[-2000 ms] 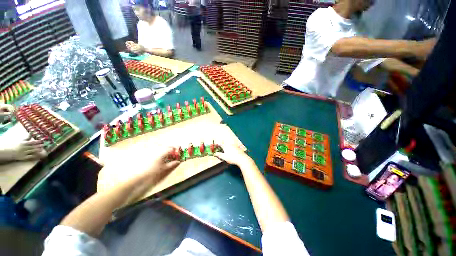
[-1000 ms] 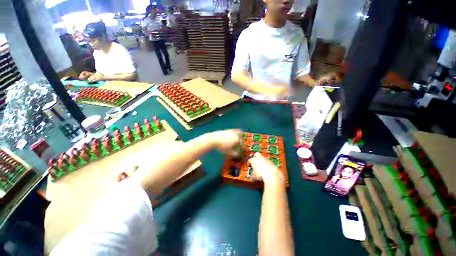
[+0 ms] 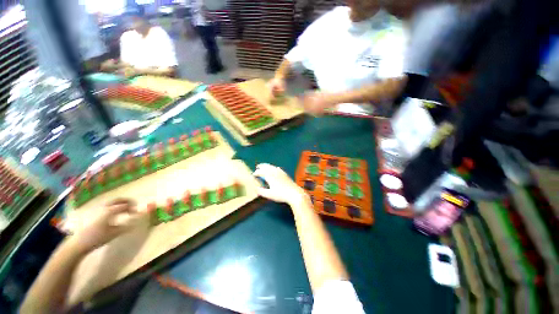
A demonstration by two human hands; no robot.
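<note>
A row of green circuit boards with red wire loops (image 3: 199, 200) lies across the tan cardboard sheet (image 3: 116, 260). A longer row (image 3: 144, 160) stands along its far edge. My left hand (image 3: 105, 224) is over the sheet, left of the short row, fingers curled and apart, with nothing visible in it. My right hand (image 3: 277, 184) is at the sheet's right edge, past the row's right end, thumb and finger apart, empty. The orange fixture (image 3: 337, 195) lies to the right, with green boards in some pockets and others dark. The picture is blurred.
Another loaded cardboard sheet (image 3: 285, 111) lies at the back, near a person in a white shirt (image 3: 349, 52). A phone (image 3: 442, 211), a white device (image 3: 443, 265) and stacked board layers (image 3: 512, 245) are at the right. A silvery heap (image 3: 40, 116) is far left.
Both hands have moved left from the fixture to the cardboard sheet. A short row of boards now shows on the sheet, and more fixture pockets look dark. The person opposite leans over the back sheet.
</note>
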